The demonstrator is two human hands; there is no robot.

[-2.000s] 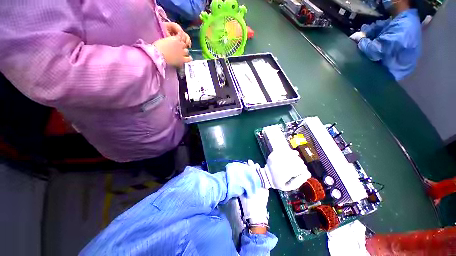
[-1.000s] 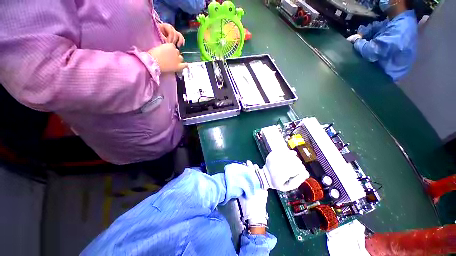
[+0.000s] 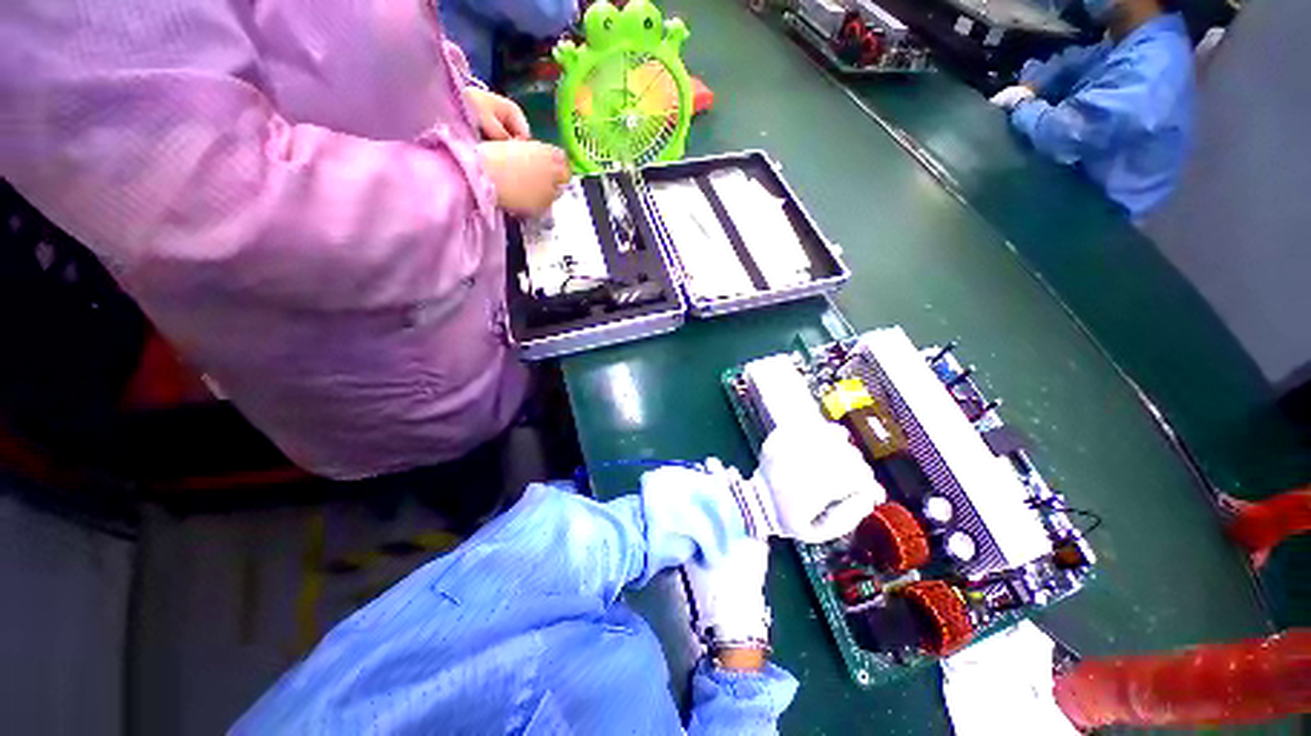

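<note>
A green circuit board (image 3: 864, 670) crowded with parts lies on the bench. It has a long pale heatsink (image 3: 956, 460), two copper-orange wound rings and a yellow-taped block. A pale flat piece (image 3: 781, 388) lies along its left edge. My left hand (image 3: 817, 482), in a white glove, is over the board's left edge by the upper ring; its fingers look curled, and any held item is hidden. My right hand (image 3: 729, 590), also gloved, is beside the board against my left cuff; its fingers are partly hidden by the left wrist.
An open silver-edged case (image 3: 604, 342) with a white device and papers is beyond the board. A green frog-shaped fan (image 3: 624, 101) stands behind it. A person in pink is at the left. White sheets (image 3: 1002, 687) lie by a red-orange wrapped post (image 3: 1179, 687). Another worker sits across.
The hand of the person in pink has moved right, to above the white device in the case. My hands have stayed almost in place. The view has shifted slightly.
</note>
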